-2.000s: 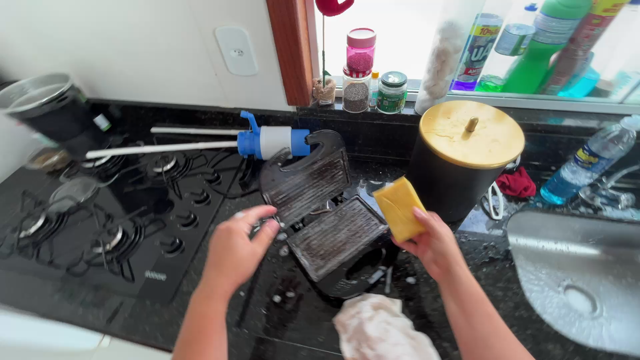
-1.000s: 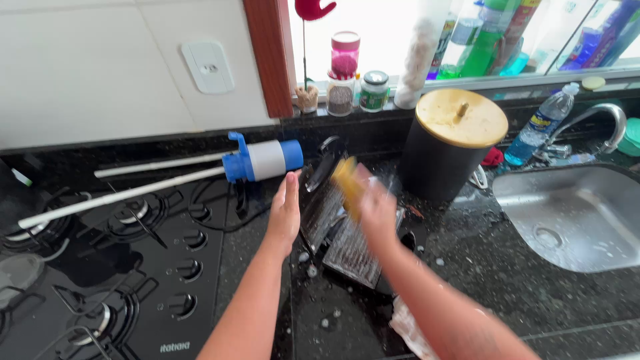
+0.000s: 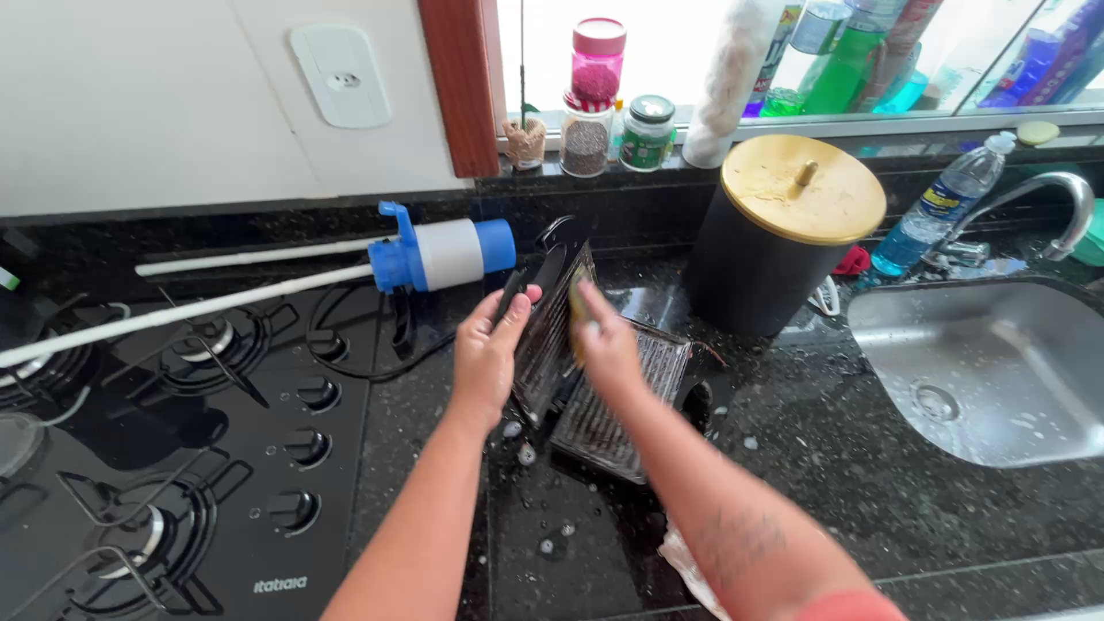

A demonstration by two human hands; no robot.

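A black sandwich grill with ribbed plates stands unfolded on the wet black granite counter. My left hand (image 3: 493,349) grips the edge of its raised lid (image 3: 545,345), which is tilted up on the left. Blurred by motion, my right hand (image 3: 604,341) presses a yellow sponge (image 3: 576,321) to the ribbed inner side of that lid; the hand hides part of the sponge. The lower ribbed plate (image 3: 621,405) lies flat beneath my right wrist. Near my right forearm a pale cloth (image 3: 690,569) lies partly hidden on the counter.
Left is a black gas cooktop (image 3: 259,448), with a blue and white water pump (image 3: 444,254) behind. A black canister (image 3: 746,259) with a gold lid stands behind right, beside a bottle of blue liquid (image 3: 944,203) and a steel sink (image 3: 992,379). Jars (image 3: 586,134) line the sill.
The lid lay open two seconds ago and is now raised in my left hand. My right hand has brought the sponge from beside the grill onto the lid's ribs.
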